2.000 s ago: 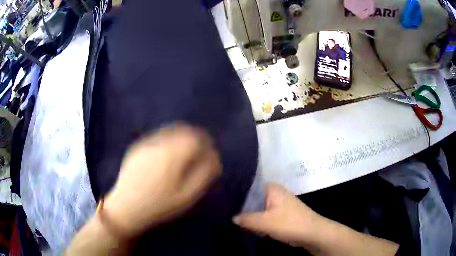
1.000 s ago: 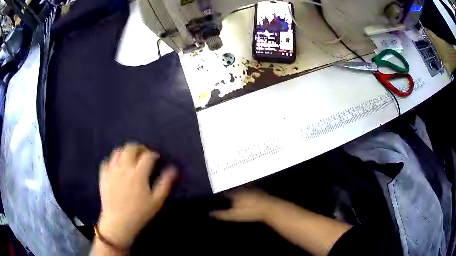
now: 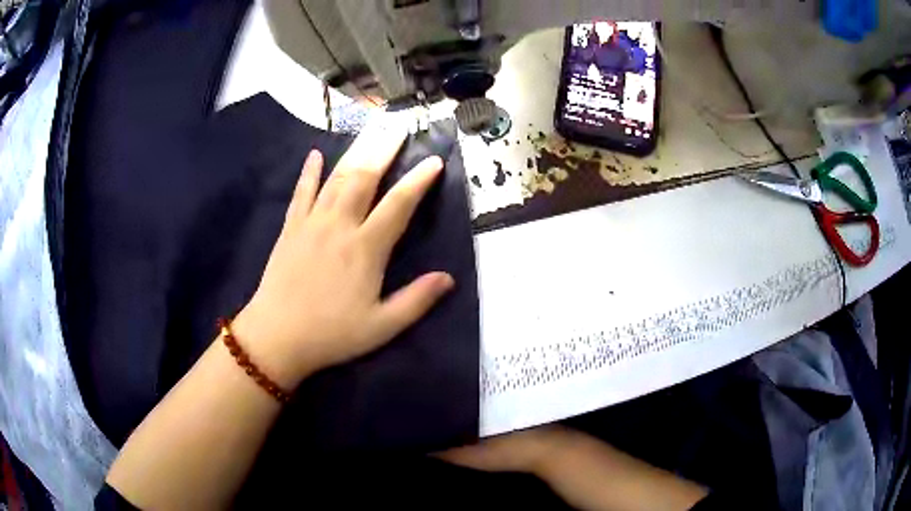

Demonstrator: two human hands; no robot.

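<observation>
A dark garment panel (image 3: 400, 379) lies flat over the left of the table, its straight right edge running up to the presser foot (image 3: 424, 112). My left hand (image 3: 345, 250) lies on the panel with fingers spread, fingertips close to the presser foot. It pinches nothing. My right hand (image 3: 489, 451) is low, at the table's front edge by the panel's lower corner. Its fingers are hidden under the cloth, so its grip cannot be seen. The sewing machine head (image 3: 350, 50) stands above the panel's far edge.
A lit smartphone (image 3: 607, 88) lies on the worn machine bed (image 3: 689, 140). Scissors with green and red handles (image 3: 847, 208) lie at the right beside a thin black cable. The white tabletop (image 3: 639, 259) bears ruler marks. Grey-blue pieces (image 3: 35, 299) hang at the left; more lie lower right.
The dark panel's far edge now lies at the presser foot. My left hand has moved up and right and flattened with fingers spread. My right hand's fingers have gone out of sight beneath the cloth.
</observation>
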